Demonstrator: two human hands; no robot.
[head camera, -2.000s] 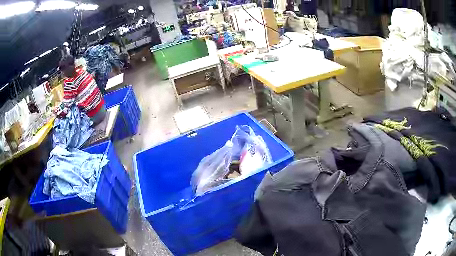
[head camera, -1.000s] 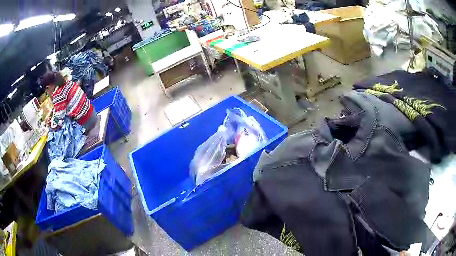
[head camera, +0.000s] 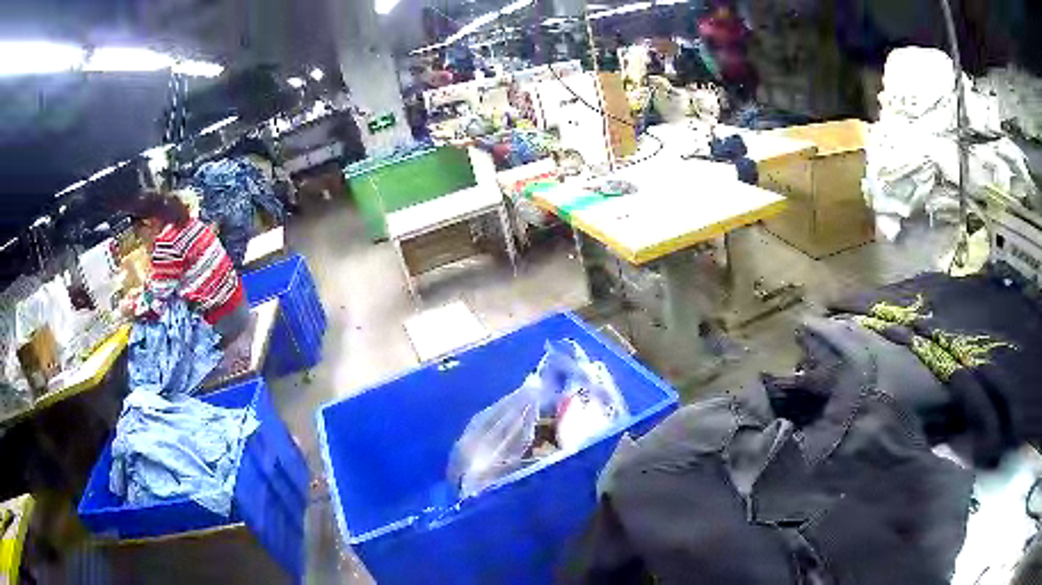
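A dark washed grey-black denim jacket (head camera: 846, 491) lies spread nearest in front of me at the lower right, its collar towards the back and its front facing up. Behind it is a pile of darker garments (head camera: 994, 314) with yellow-green embroidery (head camera: 931, 337). The jacket's lower part is cut off by the bottom edge. Neither my left hand nor my right hand shows in the picture.
A blue crate (head camera: 389, 457) holding a clear bag (head camera: 514, 429) stands left of the jacket. Another blue crate (head camera: 274, 491) holds light blue denim (head camera: 183, 446). A person in a red striped top (head camera: 197, 269) sits at the left. A yellow-edged table (head camera: 697, 217) stands beyond.
The view tilted down and then back up, so the scene shifted up and then lower in the picture. The jacket still lies in the same place, with its front folds slightly changed.
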